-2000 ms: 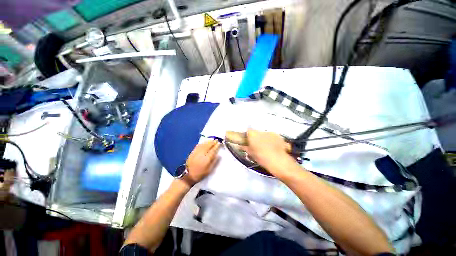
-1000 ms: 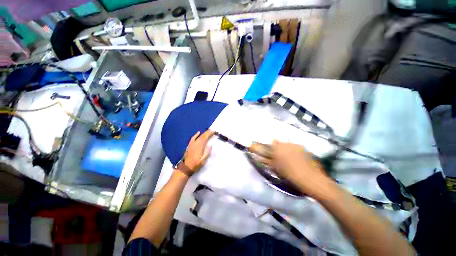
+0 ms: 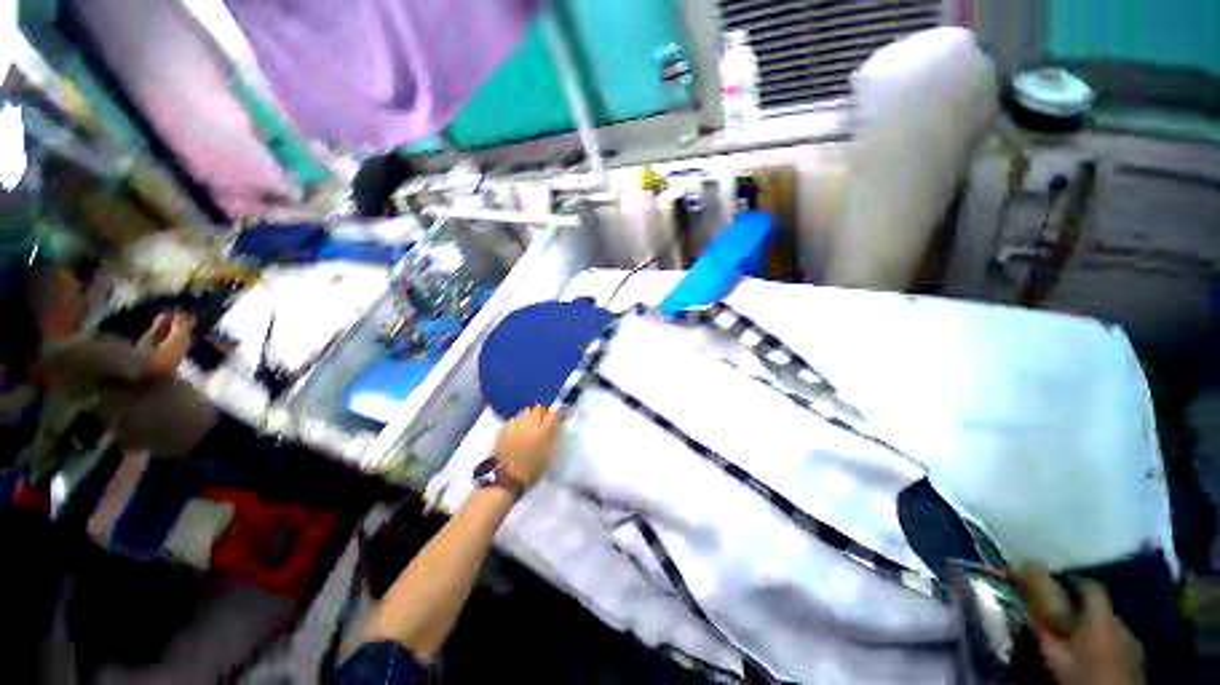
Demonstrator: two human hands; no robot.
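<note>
The white garment piece (image 3: 776,462) with black-and-white checked seams lies over the blue padded board (image 3: 538,351), whose rounded end shows at the left. My left hand (image 3: 530,444), with a watch at the wrist, grips the garment's checked edge beside the board. My right hand (image 3: 1090,645) is at the lower right, partly cut off by the picture's edge, around the handle of the steam iron (image 3: 987,618). The iron is blurred, at the garment's right end by the dark pad (image 3: 1140,609).
The white table cover (image 3: 1057,388) extends behind the garment. A bright blue bar (image 3: 723,261) stands at its back edge. A grey-framed bay with metal parts and a blue surface (image 3: 388,385) is at left. Another person's arm (image 3: 114,359) shows at far left.
The iron and my right hand have moved from mid-garment to the lower right. My left hand has shifted onto the garment's checked edge. The view has tilted up, showing more of the room.
</note>
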